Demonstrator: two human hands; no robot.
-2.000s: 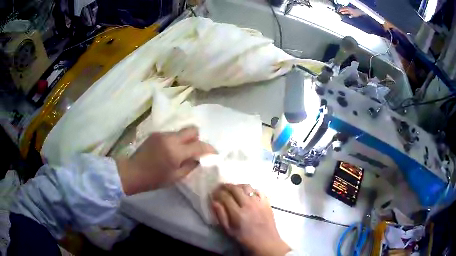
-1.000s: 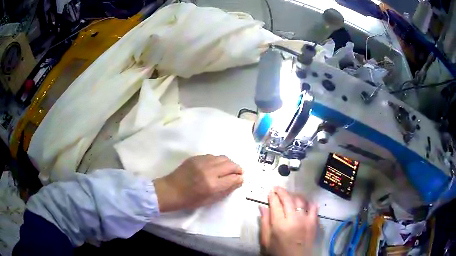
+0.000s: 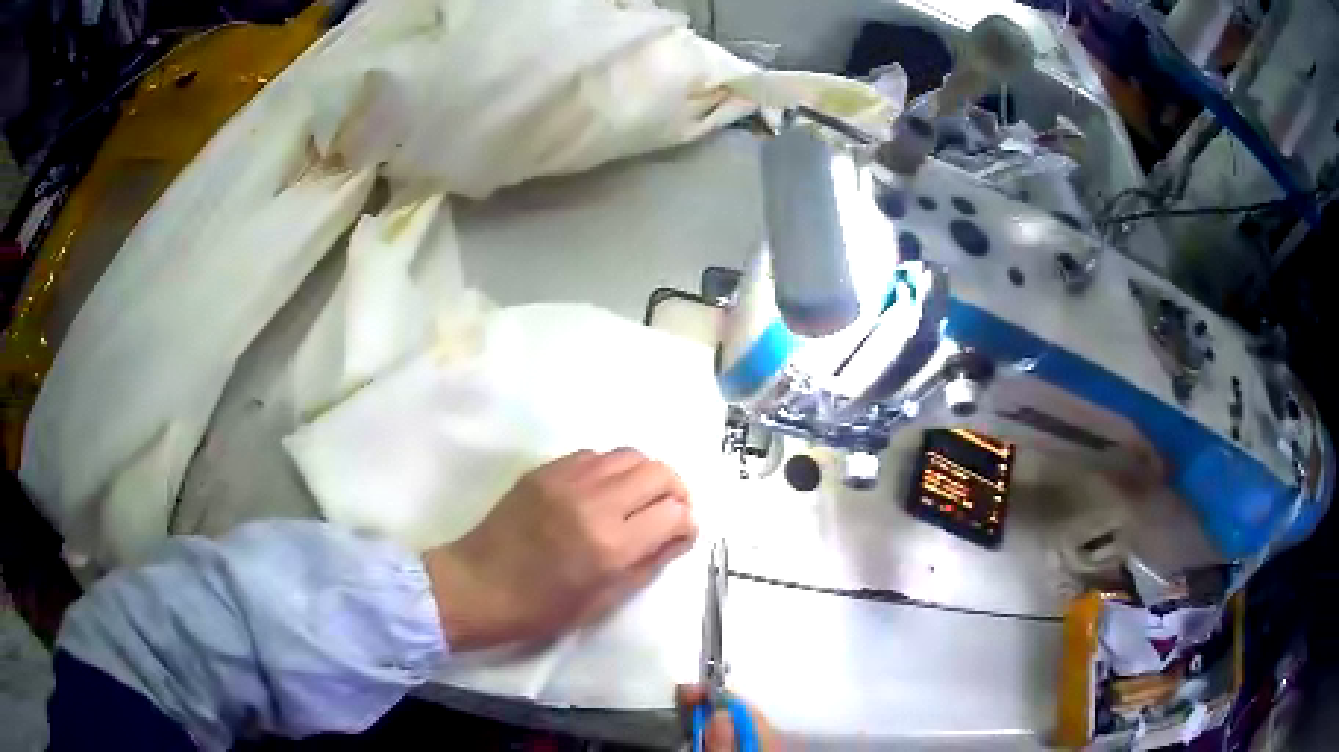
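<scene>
Cream-white fabric (image 3: 485, 397) lies flat left of the needle and joins a large bunched heap (image 3: 499, 103) behind it. My left hand (image 3: 580, 544) rests on the fabric, its fingertips pinching or pressing the edge just left of the presser foot (image 3: 746, 441). My right hand (image 3: 723, 730) is cut off by the bottom edge and holds the blue-handled scissors (image 3: 715, 632). Their metal blades point up beside the fabric's right edge, below the foot. The blades look nearly closed.
The white machine arm with a blue stripe (image 3: 1087, 367) slants to the right. A black panel with orange characters (image 3: 965, 485) sits below it. A yellow-edged box of scraps (image 3: 1079, 669) stands at lower right. Yellow taped plastic (image 3: 140, 140) lies at far left.
My right hand has moved left and down from the table near the foot and has taken hold of the blue scissors. My left hand moved onto the fabric beside the foot and stays there.
</scene>
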